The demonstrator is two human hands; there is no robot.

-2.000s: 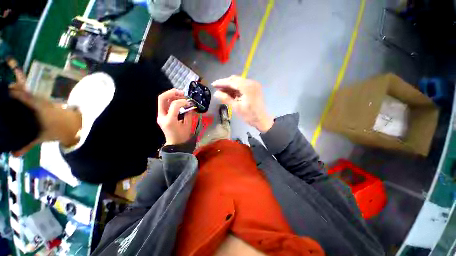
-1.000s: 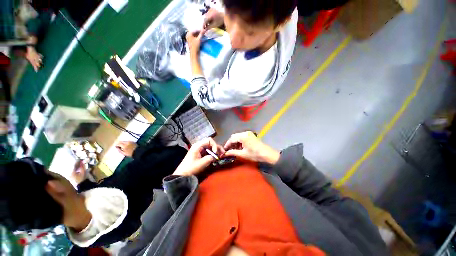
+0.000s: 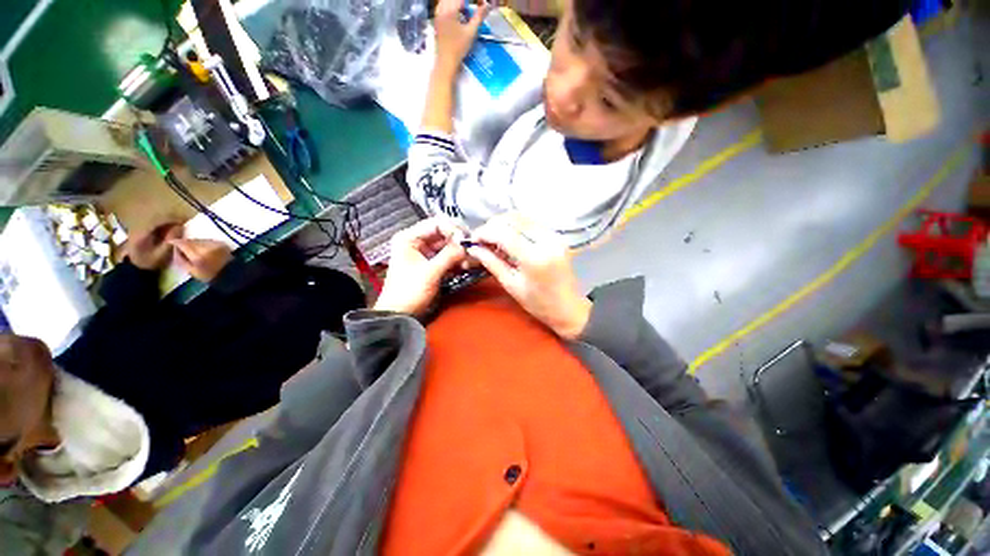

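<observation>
My left hand (image 3: 415,267) and my right hand (image 3: 534,274) meet in front of my waist, with their fingertips almost touching. A small dark piece (image 3: 468,243) shows between the fingertips. A black device housing (image 3: 464,280) shows partly below the fingers, close to the orange garment, and the hands hide most of it. It seems to rest in my left hand. How my right fingertips hold the small piece is too small to tell clearly.
A person in a white top sits just ahead. A person in dark clothes sits at left by the green bench (image 3: 345,147). A grey gridded tray (image 3: 382,214) lies beyond my left hand. A tray of small pieces (image 3: 87,237) is at left. A chair (image 3: 789,396) and red stool (image 3: 942,245) are at right.
The view has swung, so the housing and tray sit elsewhere in the picture. My hands, apart two seconds ago, are now together at the housing. The white pen-like strip by my left fingers no longer shows.
</observation>
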